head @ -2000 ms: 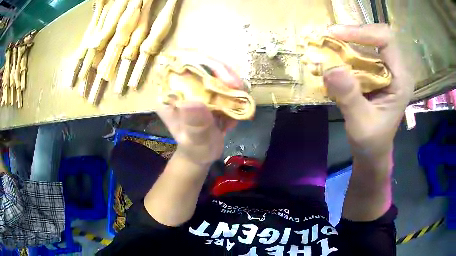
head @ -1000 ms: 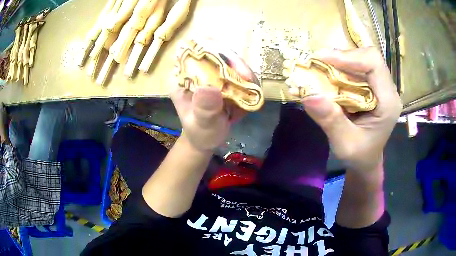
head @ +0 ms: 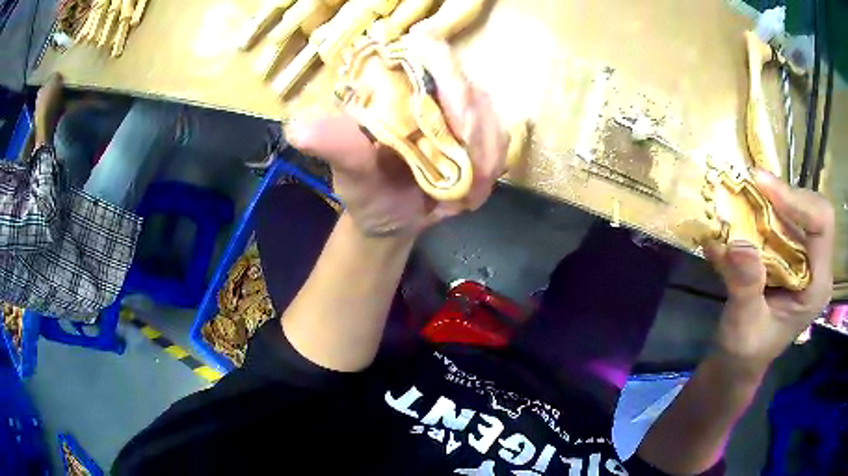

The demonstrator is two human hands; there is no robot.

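My left hand (head: 381, 167) holds a tan moulded part (head: 395, 102) with its open, rimmed end facing me, above the bench's front edge. My right hand (head: 776, 270) grips a second tan part (head: 758, 228) between thumb and fingers, its rimmed hollow end also facing me, at the right. The shafts behind both rimmed ends are hidden. Between the hands, a square tray (head: 632, 149) crusted with residue lies on the bench with a small white item (head: 642, 125) on it.
Tan leg-shaped parts (head: 325, 46) lie in a row behind my left hand, more at far left (head: 107, 23). One leg part (head: 758, 102) lies at right beside black cables (head: 823, 102). Below are a blue crate (head: 218, 297) of brown pieces, a red object (head: 470, 316) and a person in plaid (head: 70, 242).
The view has swung, so bench and tray sit further right. My hands are further apart; the left hand has turned, its thumb now off the part's open face and out to the side.
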